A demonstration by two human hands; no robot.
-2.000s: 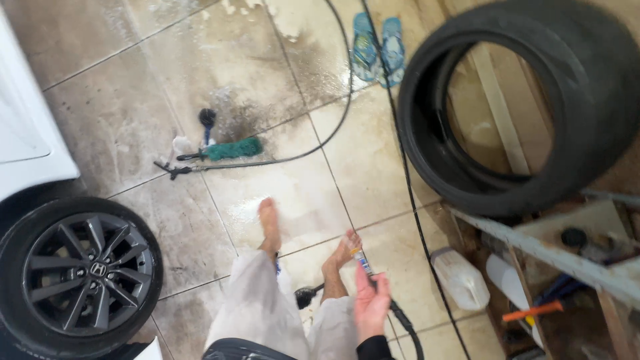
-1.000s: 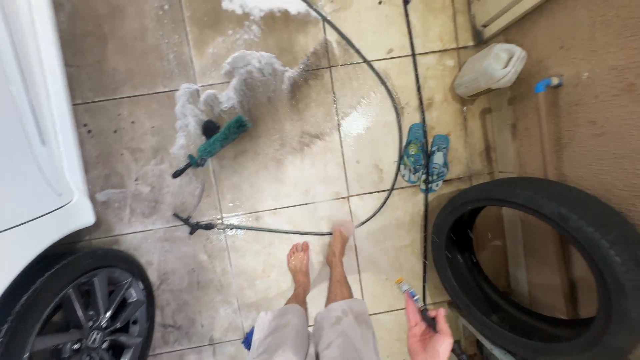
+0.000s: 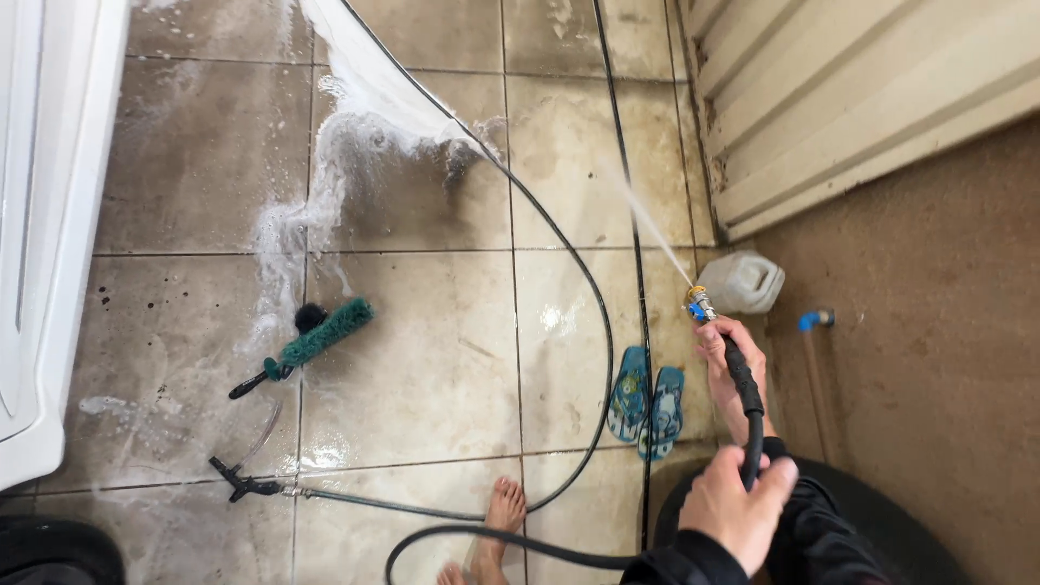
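My right hand point(image 3: 735, 370) grips the black handle of a spray nozzle point(image 3: 700, 302) with a yellow tip and a blue part. A white jet of water point(image 3: 660, 236) leaves the tip toward the upper left, over the floor tiles. Nearer to me, my left hand point(image 3: 735, 508) is closed around the black hose point(image 3: 753, 447) behind the handle. Left of my hands, a pair of blue flip-flops point(image 3: 630, 394) lies on the tiles, with a thin black hose running across them. White foam point(image 3: 357, 106) spreads over the upper left floor.
A green fluffy brush point(image 3: 329, 331) and a black sprayer point(image 3: 244, 483) with its hose lie on the tiles. A white car body panel point(image 3: 61, 244) and a wheel point(image 3: 57, 552) are at left. A plastic jug point(image 3: 741, 282), a blue tap fitting point(image 3: 815, 318) and a tire point(image 3: 877, 520) stand along the right.
The view has shifted greatly. A water jet now plainly shows at the nozzle, which my right hand also held earlier. My left hand has come into view on the hose.
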